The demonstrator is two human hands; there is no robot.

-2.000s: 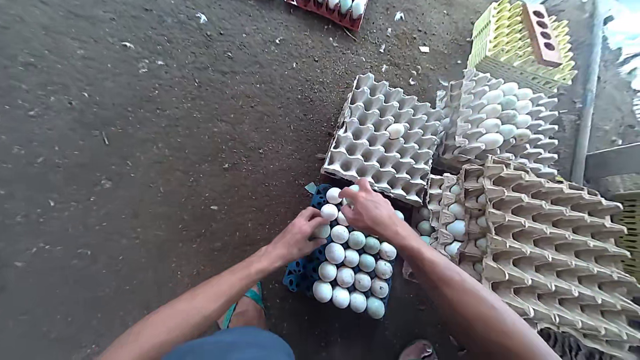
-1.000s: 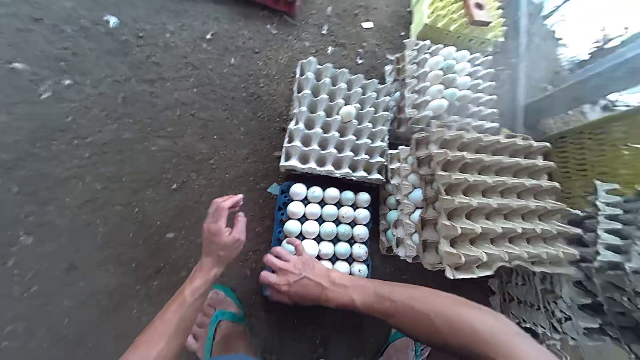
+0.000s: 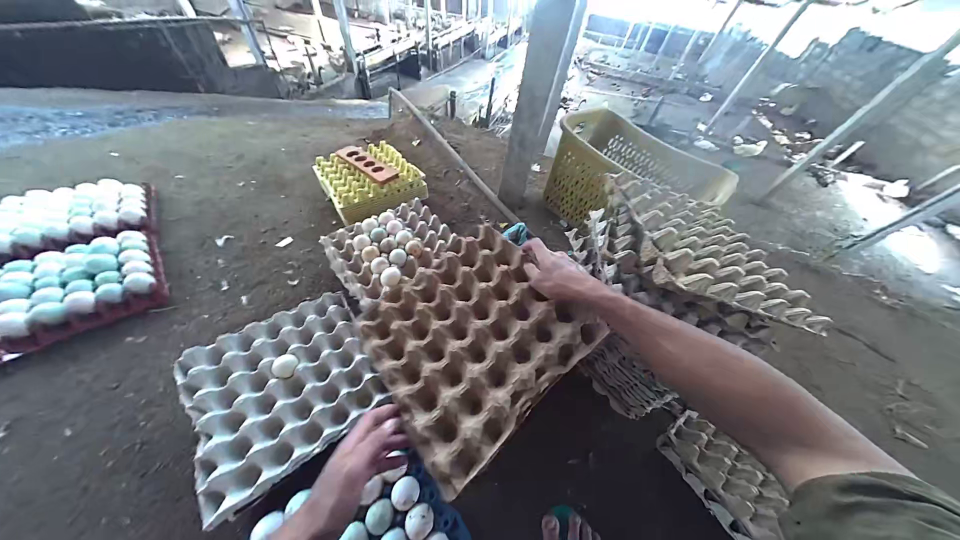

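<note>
My right hand (image 3: 561,271) grips the far right edge of a brown pulp egg tray (image 3: 480,322), which is tilted and has no eggs in its cups. My left hand (image 3: 367,442) is at that tray's lower left side, over a blue egg tray (image 3: 442,510) with white and pale green eggs (image 3: 406,493); whether it holds anything is unclear. Left of the brown tray lies a grey pulp egg tray (image 3: 300,412) with one egg (image 3: 284,366). Behind the brown tray, another pulp tray (image 3: 341,255) carries a cluster of eggs (image 3: 386,244).
Red trays of eggs (image 3: 161,277) lie at the far left. Yellow egg trays (image 3: 337,187) bear a brick with holes (image 3: 367,164). At the right are a yellow plastic basket (image 3: 574,180), stacked pulp trays (image 3: 720,262) and another tray pile (image 3: 720,465). A post (image 3: 536,97) stands behind.
My right hand has left the eggs in the blue tray and taken hold of the brown pulp tray, which now sits tilted. The view has swung up to show the yard beyond.
</note>
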